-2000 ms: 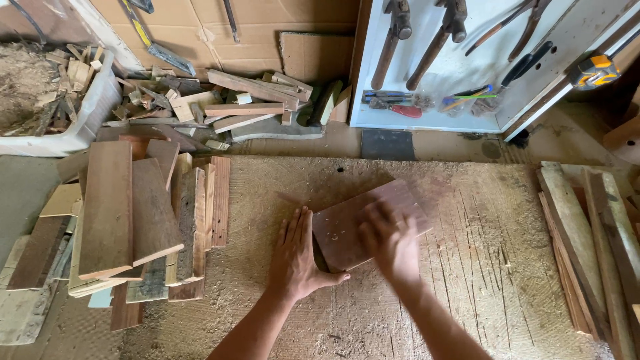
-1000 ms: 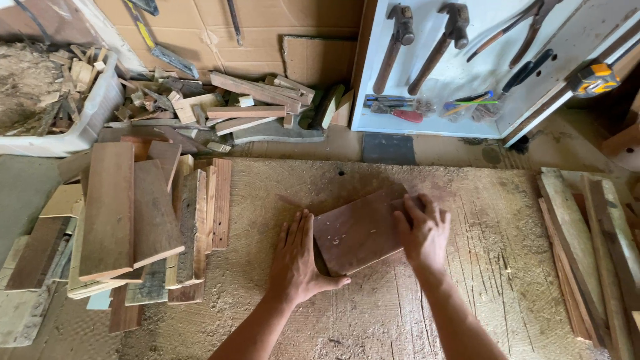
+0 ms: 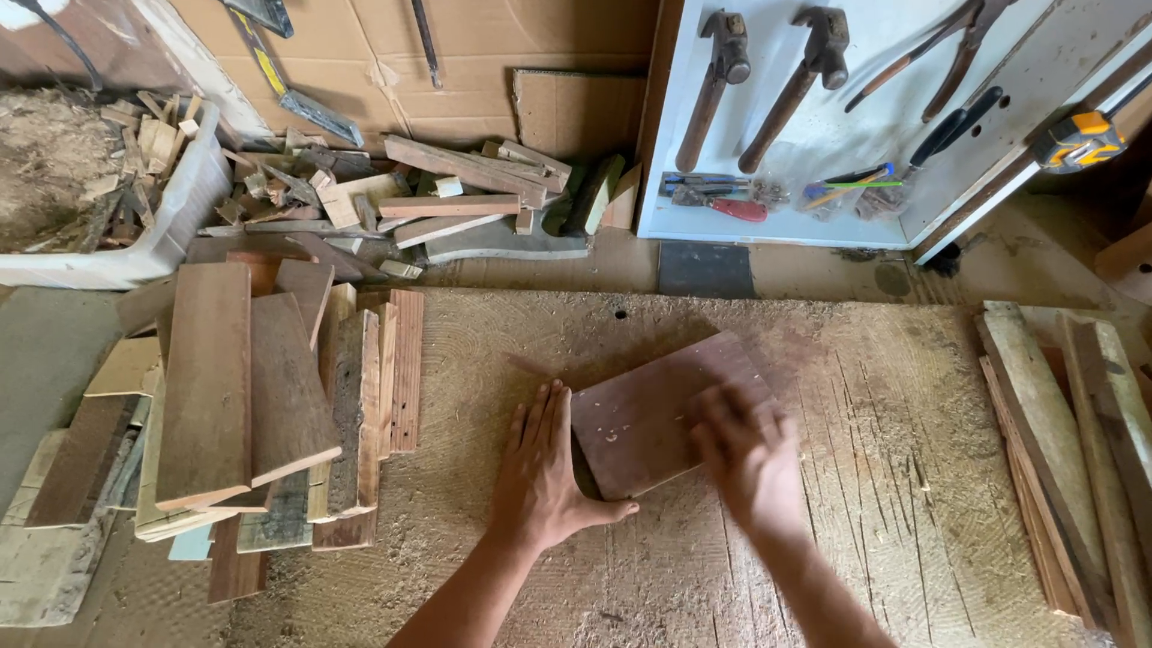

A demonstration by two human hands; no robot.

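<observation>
A reddish-brown wooden board [image 3: 630, 423] lies at a slant on a rough wooden work surface [image 3: 864, 558], with a few pale flecks on its face. My left hand [image 3: 544, 477] is flat beside the board's left end, fingers pointing away and thumb along the near corner, bracing it. Over the right part of the board is my right hand [image 3: 742, 441], blurred by motion, its fingers curled down onto the face. Whether something small is under those fingers cannot be told.
Stacked boards [image 3: 207, 387] stand at the left, and more wood strips [image 3: 1053, 450] at the right. Behind are wood offcuts [image 3: 459, 171], a white plastic bin [image 3: 171, 234] and a light-blue tool cabinet [image 3: 783, 229] with hammers [image 3: 711, 99], pliers and a tape measure [image 3: 1080, 139].
My right hand was at the board's far right end one second ago and is now further left, over its face. My left hand and the board have stayed in place.
</observation>
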